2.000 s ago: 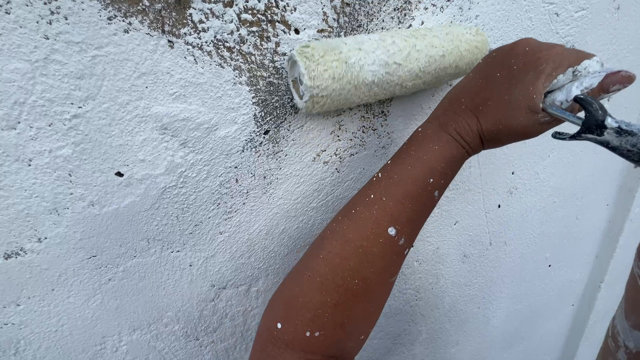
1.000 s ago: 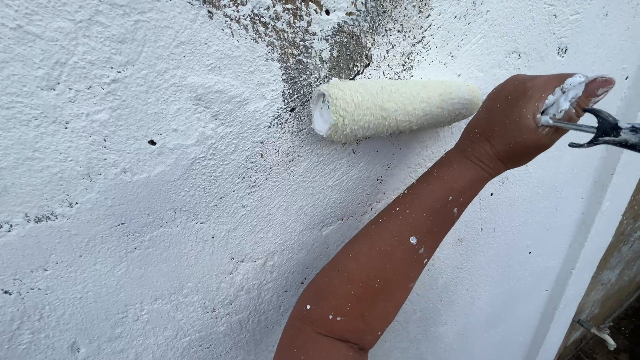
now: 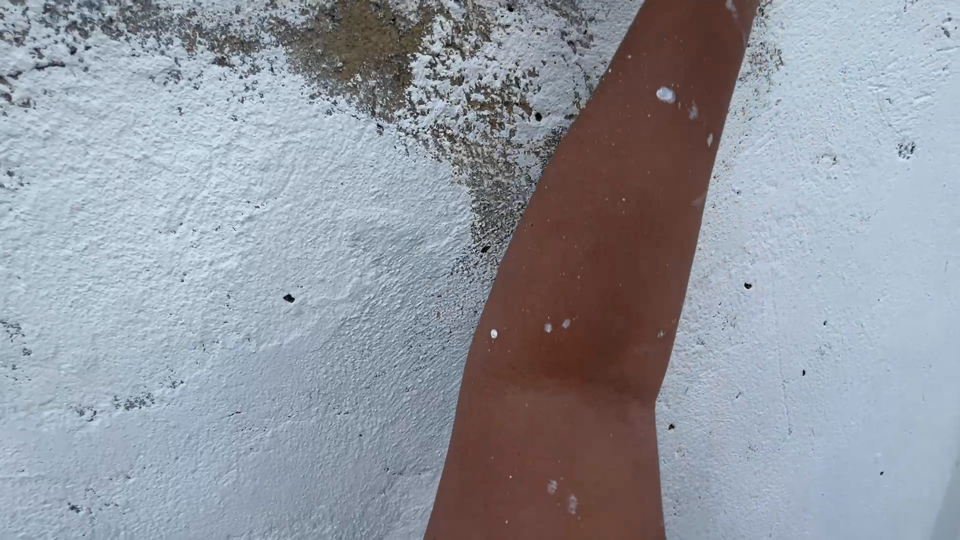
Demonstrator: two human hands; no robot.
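My bare arm [image 3: 592, 300], flecked with white paint, stretches from the bottom edge up past the top edge of the head view. Its hand lies beyond the frame, so what it holds is hidden. The other hand is out of view too. Behind the arm stands a rough wall [image 3: 225, 285] coated in white paint. A patch of bare brown and grey plaster [image 3: 360, 49] shows at the top, left of the arm, with thinly speckled paint [image 3: 495, 180] reaching down beside the elbow. No paint roller is visible now.
Small dark pits mark the wall, one [image 3: 289, 298] left of the arm and another [image 3: 748, 285] to its right. A darker strip of the wall [image 3: 946, 502] shows at the lower right corner.
The arm has reached upward, carrying the hand out of view; the paint roller seen against the wall in the earlier frames has left the view as well.
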